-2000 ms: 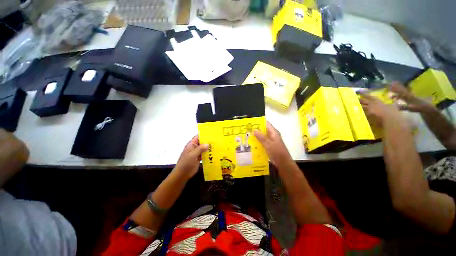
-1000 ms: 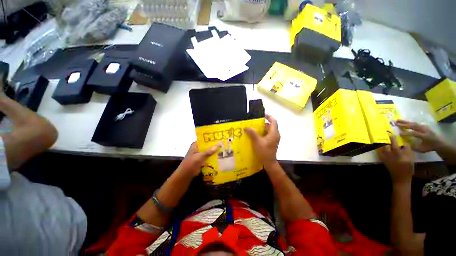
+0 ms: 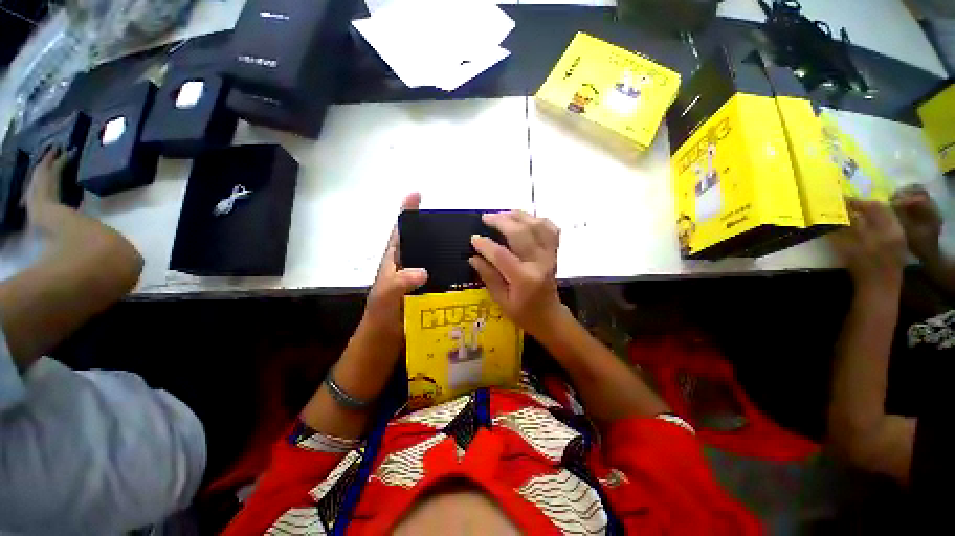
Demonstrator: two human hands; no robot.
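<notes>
A yellow printed sleeve [image 3: 461, 345] marked "MUSIC" hangs upright against my front, below the bench edge. A black box part [image 3: 445, 243] stands out of its top end; whether it is a closed box or flaps I cannot tell. My left hand [image 3: 396, 283] grips the left side of the black part, thumb across its front. My right hand [image 3: 520, 267] lies over the right side of the black part with fingers bent on its face. The right hand hides that edge.
An open black box base [image 3: 236, 215] with a white cable lies left. Black trays [image 3: 118, 141], a black gift box [image 3: 281, 52] and white sheets [image 3: 435, 42] lie behind. Flat yellow sleeves [image 3: 607, 92] and sleeved boxes [image 3: 738, 178] are right. Other people's arms [image 3: 874, 345] work at both sides.
The sleeve has moved down towards my lap. Both hands have moved up from its yellow face to the black part, whose upright flap no longer shows. The view has tipped down.
</notes>
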